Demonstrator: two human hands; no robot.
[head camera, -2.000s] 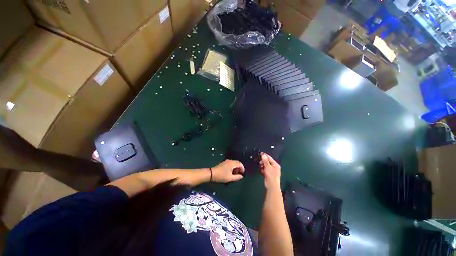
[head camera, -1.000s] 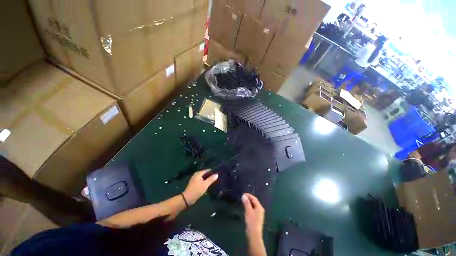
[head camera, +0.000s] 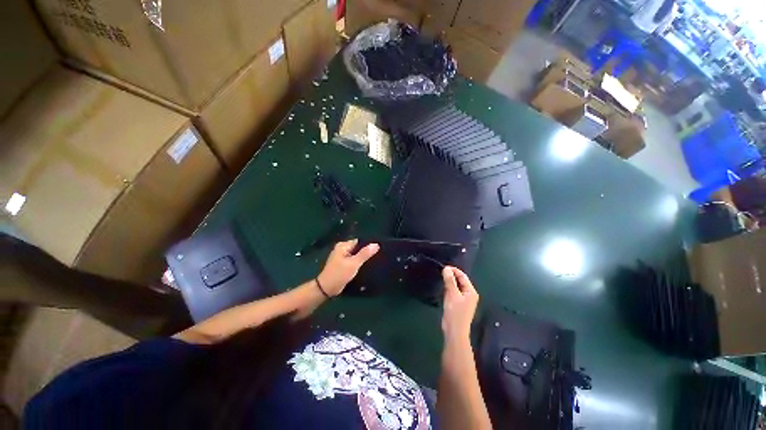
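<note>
A flat black panel (head camera: 395, 267) is tilted up in front of me near the table's centre. My left hand (head camera: 343, 265) grips its left edge, thumb on top. My right hand (head camera: 458, 294) pinches a thin black cord at the panel's right side; the fingertip detail is small and blurred. Behind it lie dark panels (head camera: 441, 197) and a fanned stack of grey-black panels (head camera: 506, 195). A tangled pile of black cords (head camera: 334, 193) lies left of them. Another panel with a rounded-rectangle outline (head camera: 220, 271) lies at left.
Panels with cords on top (head camera: 529, 361) lie at lower right, more black stacks (head camera: 672, 306) at far right. A clear bag of black parts (head camera: 399, 59) stands at the far end. A pale sheet (head camera: 356, 128) and white bits lie nearby. Cartons (head camera: 126, 155) line the left.
My left hand has taken the panel's left edge and the panel is now tilted up. My right hand has closed in at its right side. The view has also shifted.
</note>
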